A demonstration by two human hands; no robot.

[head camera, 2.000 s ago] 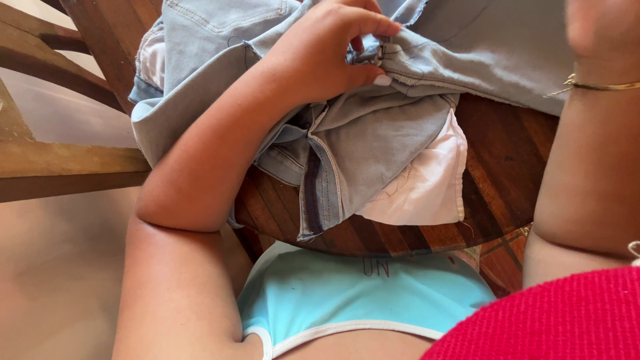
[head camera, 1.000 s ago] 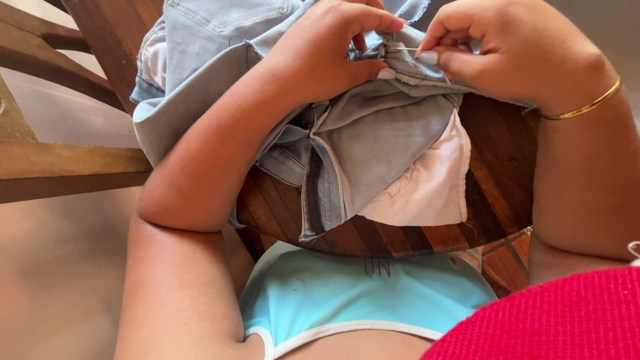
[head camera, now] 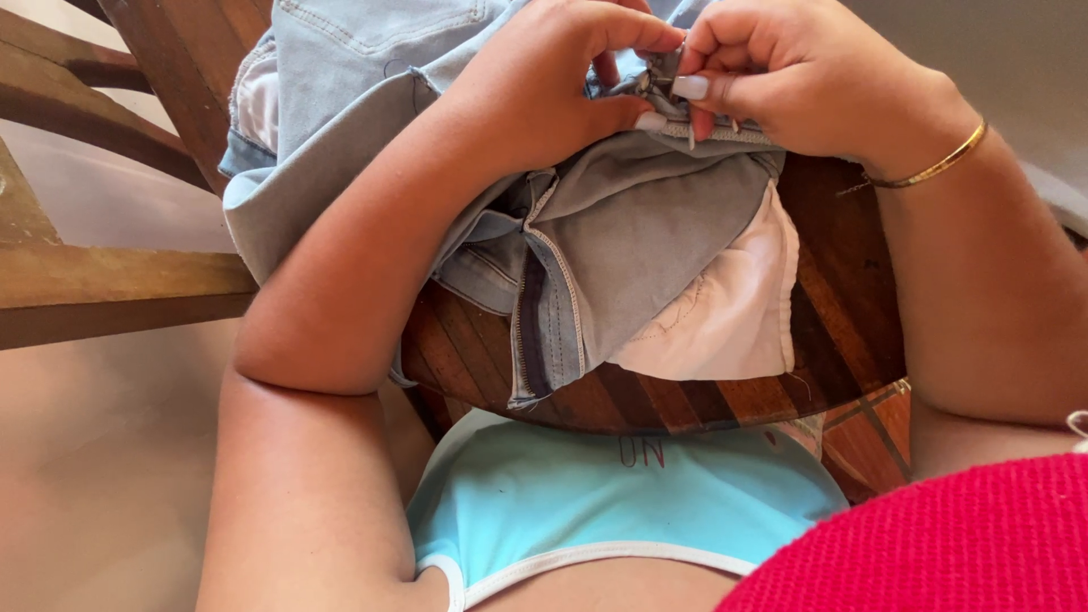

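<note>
A pair of light grey-blue jeans [head camera: 340, 110] lies bunched over a round striped wooden table, its inner side partly showing. An open metal zipper [head camera: 531, 331] hangs at the near edge, and a pale pocket lining [head camera: 731, 314] spreads to its right. My left hand [head camera: 586, 76] pinches a seam of the denim between thumb and fingers. Close against it, my right hand [head camera: 748, 76] has thumb and fingers pinched together at the same seam. A thin needle showed in its fingers earlier; now it cannot be made out among the folds.
The striped wooden tabletop [head camera: 833, 280] curves around close to my body. Wooden chair slats [head camera: 110, 276] stand at the left. A light blue garment with white trim [head camera: 595, 501] is below the table edge, and red knitted fabric [head camera: 952, 544] fills the lower right corner.
My right hand was raised at the upper right two seconds ago, then came down to the seam holding a thin needle. It is now closer to my left hand, which has stayed in place.
</note>
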